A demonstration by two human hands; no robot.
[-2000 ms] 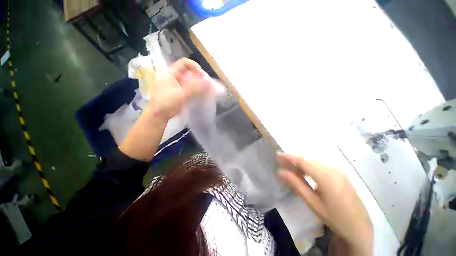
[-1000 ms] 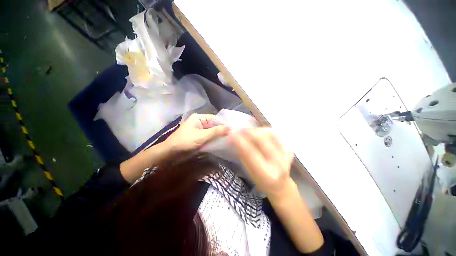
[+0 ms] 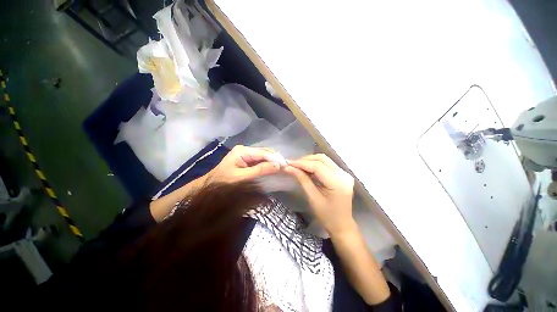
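Note:
A sheer white fabric piece (image 3: 287, 190) lies over the lap, beside the table's wooden edge. My left hand (image 3: 244, 166) pinches a small gathered part of it between thumb and fingers. My right hand (image 3: 324, 183) pinches the same part from the right, its fingertips close to the left ones. Both hands are bare and low over the lap. Dark hair partly hides the left wrist and the lap. The exact edge held between the fingertips is too small to make out.
The white table (image 3: 366, 79) runs diagonally on the right, with the sewing machine head (image 3: 537, 131), needle plate (image 3: 482, 183) and black-handled shears (image 3: 513, 262). A dark blue bin (image 3: 110, 128) heaped with white fabric (image 3: 177, 131) stands at the left.
My hands were apart with the fabric stretched between them; they came together over the lap. Since one second ago, my right hand has settled, its fingertips now pinching beside the left ones.

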